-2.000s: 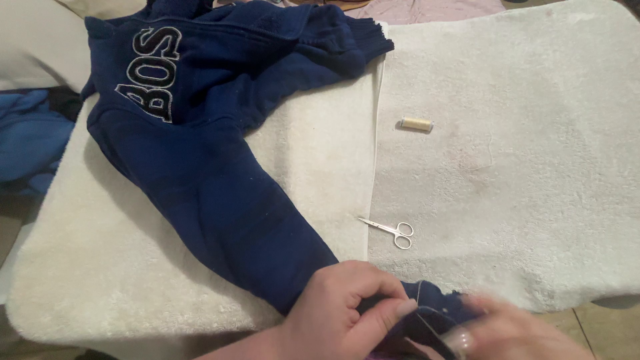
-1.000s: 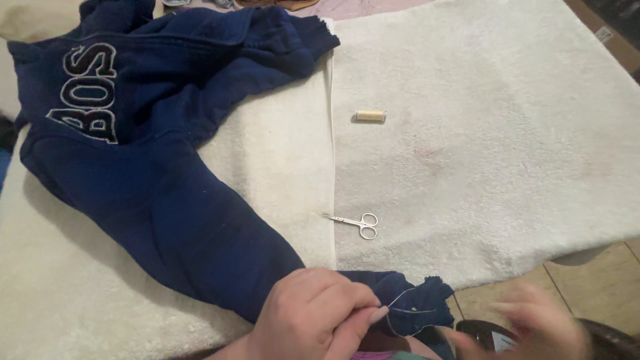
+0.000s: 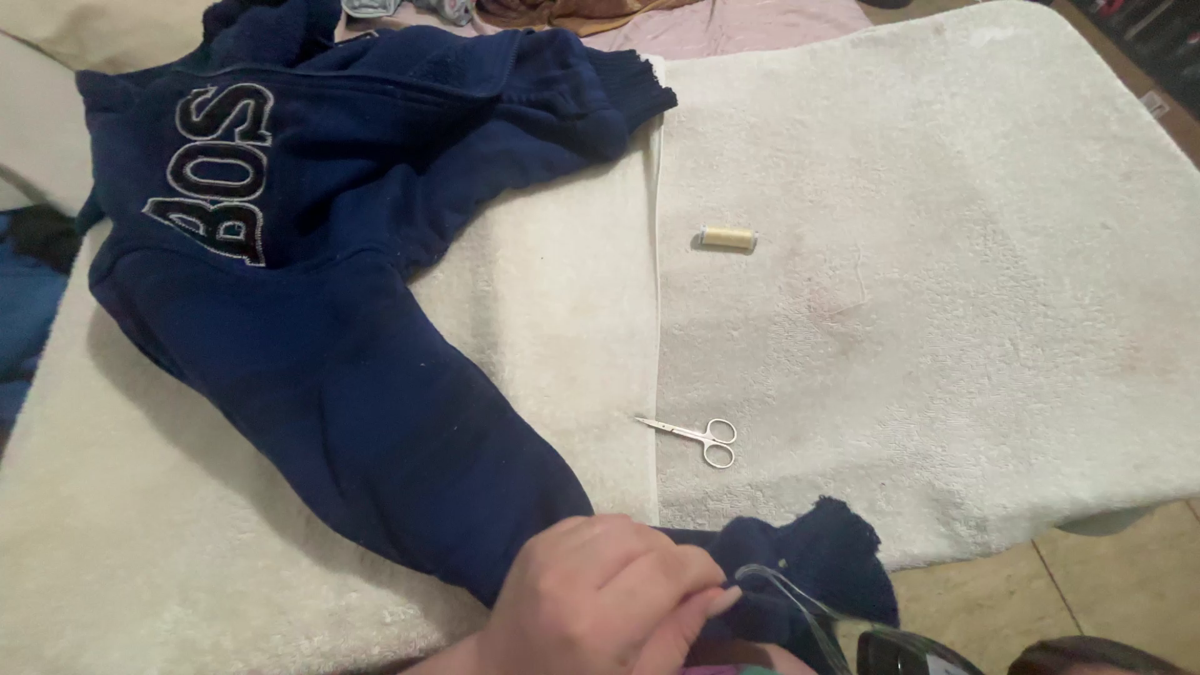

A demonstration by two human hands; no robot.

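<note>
A navy blue fleece-lined jacket [image 3: 356, 375] with appliqué letters lies across the white towel, one sleeve running down to the bottom edge. My left hand [image 3: 619, 591] pinches the fabric near that sleeve's cuff [image 3: 806, 562]. Pale thread [image 3: 787, 591] loops from beside my fingertips over the cuff and down out of view. A bit of skin shows at the bottom edge, but my right hand cannot be made out. Small metal scissors [image 3: 689, 439] lie with their blades slightly over the towel's seam. Farther up is a spool of pale yellow thread [image 3: 727, 238].
The white towel [image 3: 937, 281] covers the work surface. Other cloths [image 3: 750, 26] lie beyond its far edge, and blue fabric [image 3: 33, 291] is at the far left. Tiled floor [image 3: 1050, 572] shows at lower right, with dark objects [image 3: 919, 652] at the bottom edge.
My right hand, blurred at the lower right one second ago, has gone from plain view. My left hand still pinches the cuff area. Scissors and spool rest on the towel as before.
</note>
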